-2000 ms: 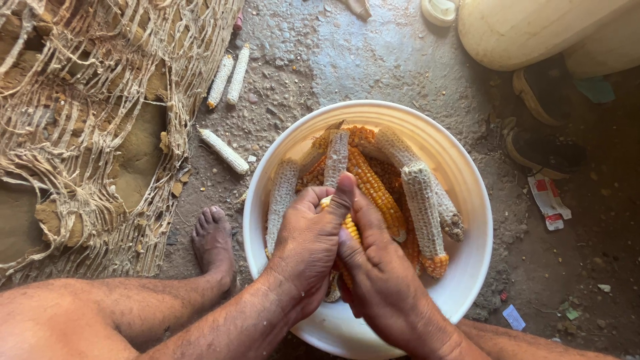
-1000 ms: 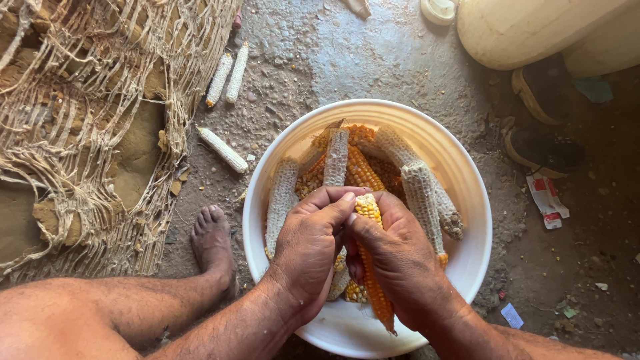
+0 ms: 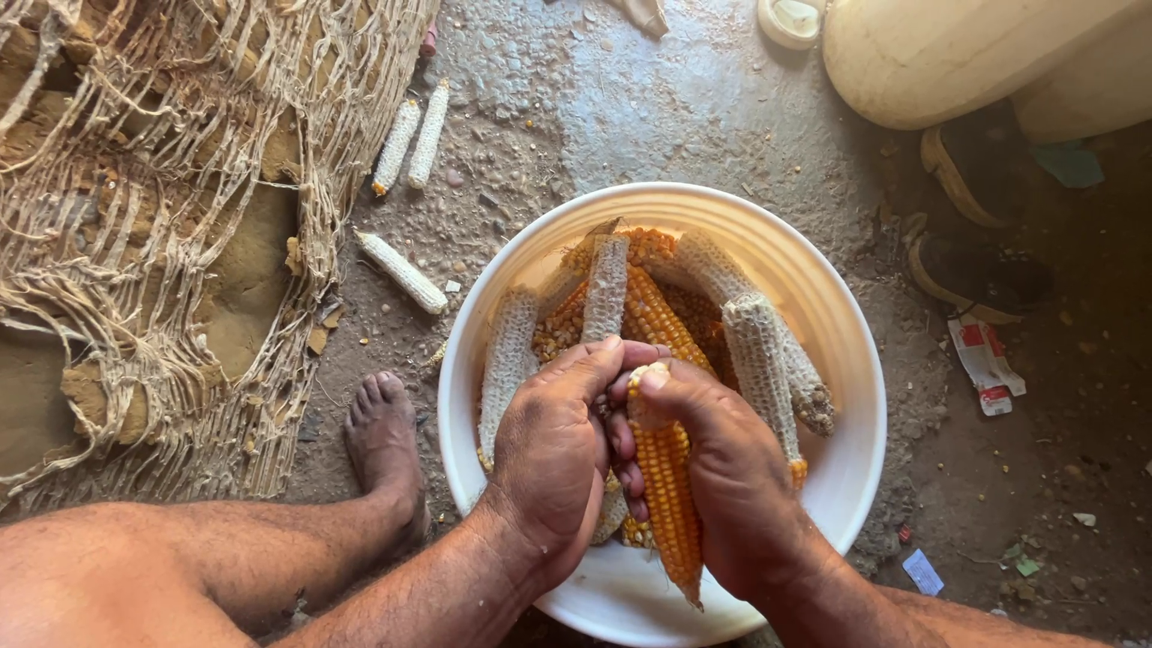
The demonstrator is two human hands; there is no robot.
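Over a white plastic bucket (image 3: 661, 189), my right hand (image 3: 733, 468) grips an orange ear of corn (image 3: 668, 490), its thumb at the pale upper end and its tip pointing down. My left hand (image 3: 553, 441) presses against it from the left, fingers meeting those of my right hand; whether it also holds the ear is hidden. Beneath them in the bucket lie a shelled corn cob (image 3: 606, 286) leaning upright, another cob (image 3: 508, 369) at the left wall, more cobs (image 3: 760, 369) at the right, and a kernel-covered ear (image 3: 661, 315).
Bare cobs (image 3: 398, 273) lie on the dirt floor left of the bucket, beside a frayed fibre mesh (image 3: 225, 162) over an earthen surface. My bare foot (image 3: 385, 432) is close to the bucket. At right are pale plastic containers (image 3: 954, 54), shoes (image 3: 976, 270) and a torn wrapper (image 3: 985, 360).
Two seconds ago both hands were clasped around an ear, mostly covering it. Now its lower length shows below my fingers. Compared with one second ago, my right thumb sits over the ear's upper end.
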